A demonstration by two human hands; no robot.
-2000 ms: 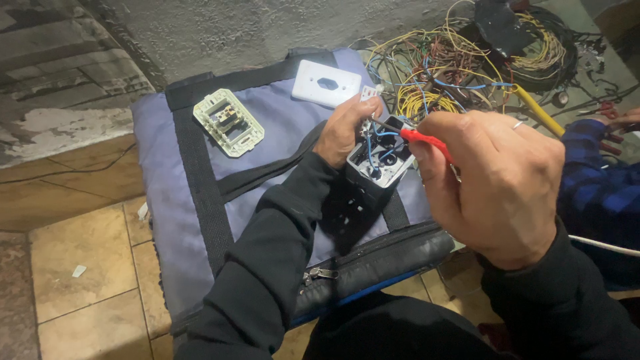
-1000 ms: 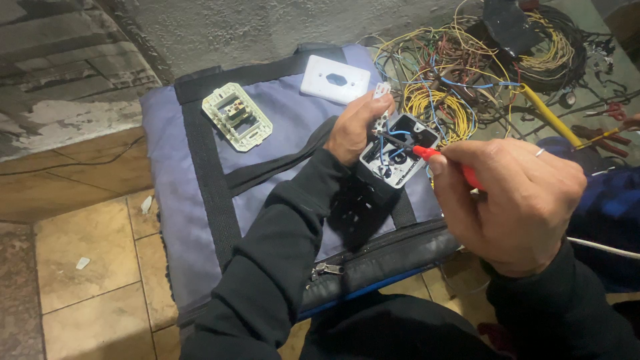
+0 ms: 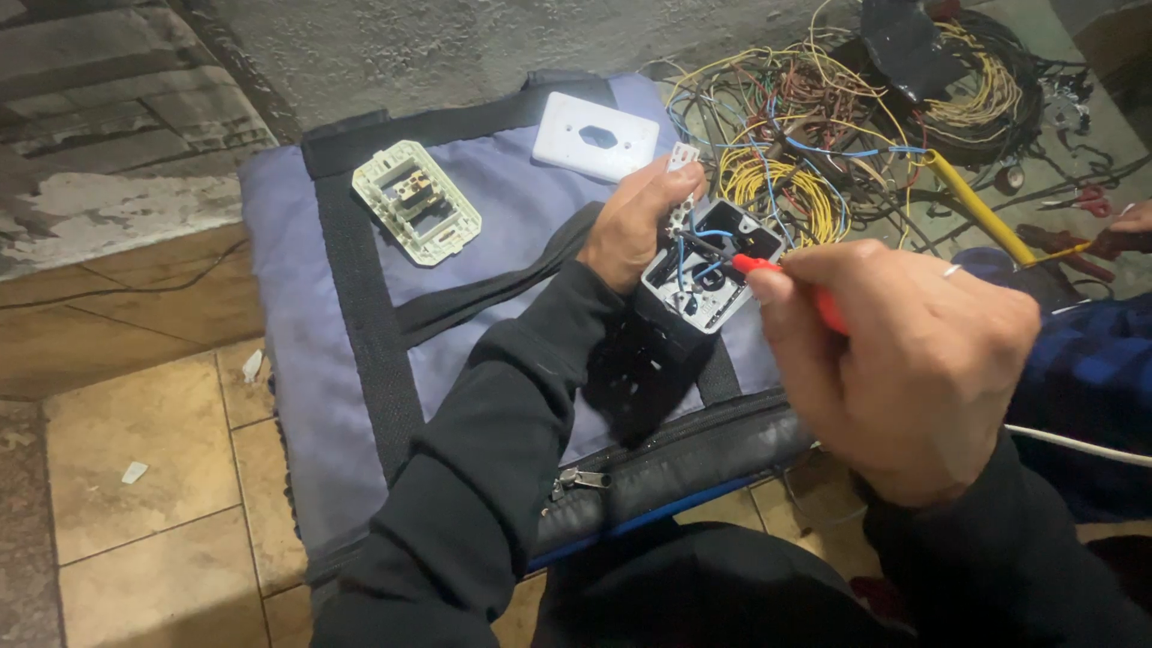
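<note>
My left hand [image 3: 637, 225] grips a small white perforated plastic piece [image 3: 681, 184] at the left edge of a black electrical box [image 3: 661, 301] with a pale open face and blue wires [image 3: 715, 234] in it. My right hand [image 3: 900, 360] holds a red-handled screwdriver [image 3: 756, 264], its dark shaft reaching over the box toward the white piece; the tip's exact contact cannot be told. A cream mounting frame [image 3: 418, 243] with a brass-contact module lies to the left, and a white cover plate [image 3: 562, 157] lies behind my left hand, both on a grey-blue padded bag [image 3: 306, 378].
Tangled wires [image 3: 801, 81] and a yellow tube [image 3: 976, 202] lie at the back right. Another person's hand [image 3: 1136, 219] is at the right edge, near red-handled pliers [image 3: 1062, 252]. A concrete wall [image 3: 432, 45] stands behind the bag.
Both hands keep their hold on the piece and the screwdriver. The other person's hand has shifted since the earliest frame, and the pliers now show beside it.
</note>
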